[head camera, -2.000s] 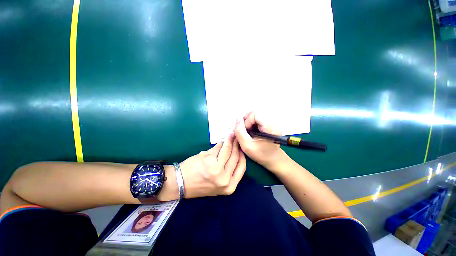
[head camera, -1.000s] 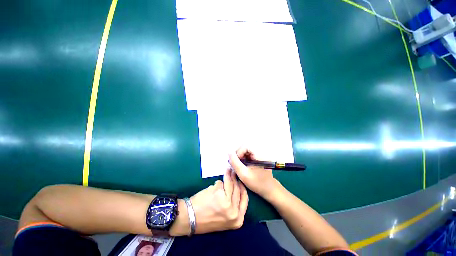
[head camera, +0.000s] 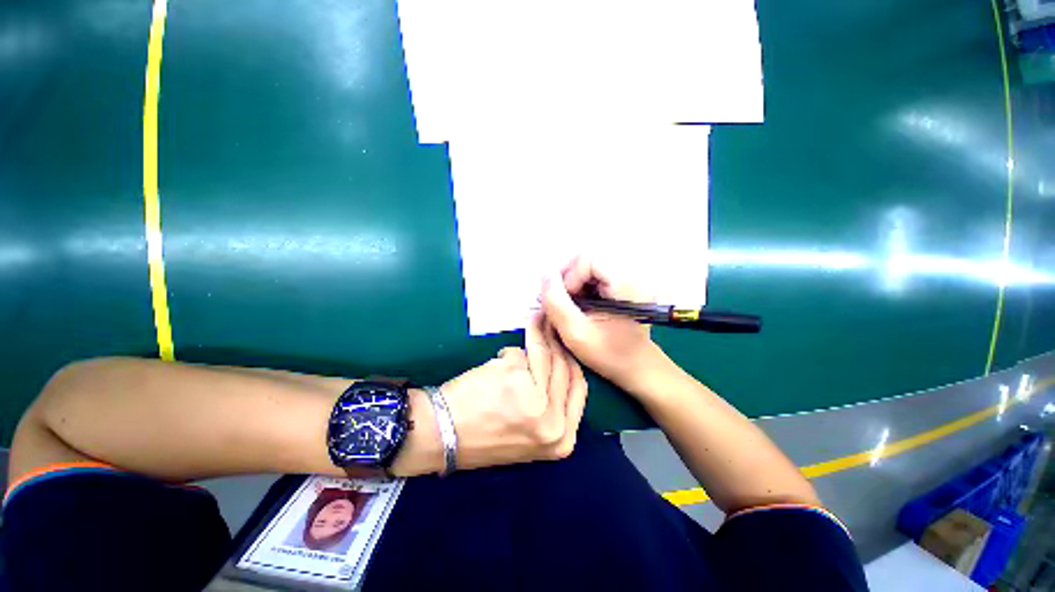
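Observation:
A white record form (head camera: 578, 208) lies on the green bench nearest my body, overexposed so that no print shows. A larger white document sheet (head camera: 578, 64) lies beyond it. My right hand (head camera: 596, 324) holds a black pen (head camera: 717, 320) with a yellow marking, its rear end pointing right. The pen tip is hidden by the fingers. My left hand (head camera: 521, 399) rests at the form's near edge, its fingertips touching or close to my right fingertips. Whether it holds anything is not visible. A wristwatch (head camera: 369, 424) and a silvery bracelet (head camera: 442, 430) are on my left wrist.
The green workbench (head camera: 278, 174) has a yellow tape line (head camera: 152, 174) at left and another at right. An ID badge (head camera: 324, 530) hangs at my chest. A blue bin (head camera: 989, 544) with a brown box (head camera: 954, 535) stands on the floor at lower right. More blue items show at upper right.
The view tilted up and then back down, shifting everything in the picture. The pen stays in my right hand, and both hands remain together at the form's near edge.

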